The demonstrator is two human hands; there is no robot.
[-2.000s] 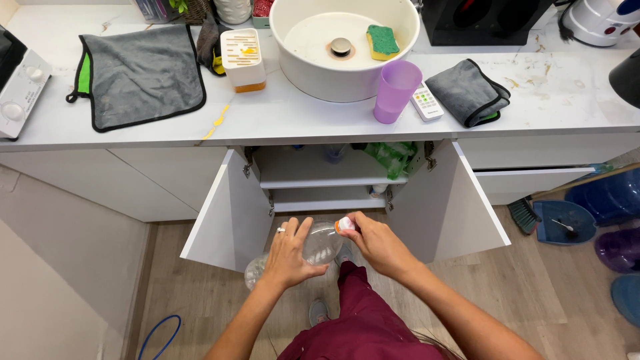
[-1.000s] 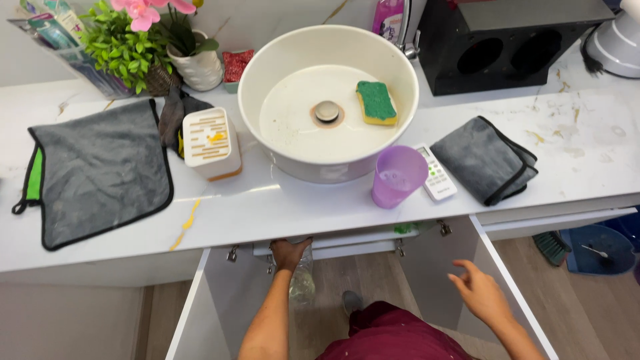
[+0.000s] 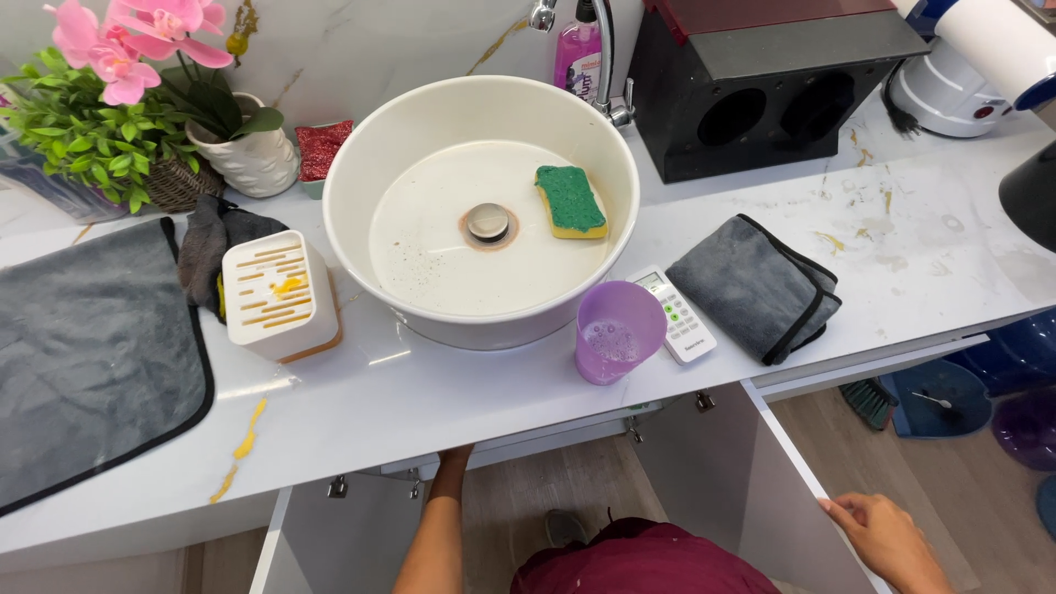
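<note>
My left hand (image 3: 456,454) reaches under the counter's front edge into the open cabinet; only its wrist side shows, and what it holds is hidden. At the lower right, my right hand (image 3: 879,528) touches the edge of the right cabinet door (image 3: 792,470), thumb over the edge. The left cabinet door (image 3: 346,536) also stands open. On the counter above are a round white basin sink (image 3: 437,272) with a green and yellow sponge (image 3: 571,202), a purple plastic cup (image 3: 620,330) with sudsy liquid, a white remote control (image 3: 681,322) and a folded gray cloth (image 3: 751,285).
A slotted white box (image 3: 280,293) and a spread gray cloth (image 3: 91,355) lie left of the sink. Behind are potted plants (image 3: 247,157), a faucet (image 3: 609,66) and a black metal box (image 3: 767,99). A dustpan (image 3: 940,400) and brush (image 3: 869,400) are on the floor at right.
Two seconds ago both hands were at a clear plastic bottle; it is out of sight now. My left hand has gone under the counter, and my right hand has moved to the right door. The view has shifted closer.
</note>
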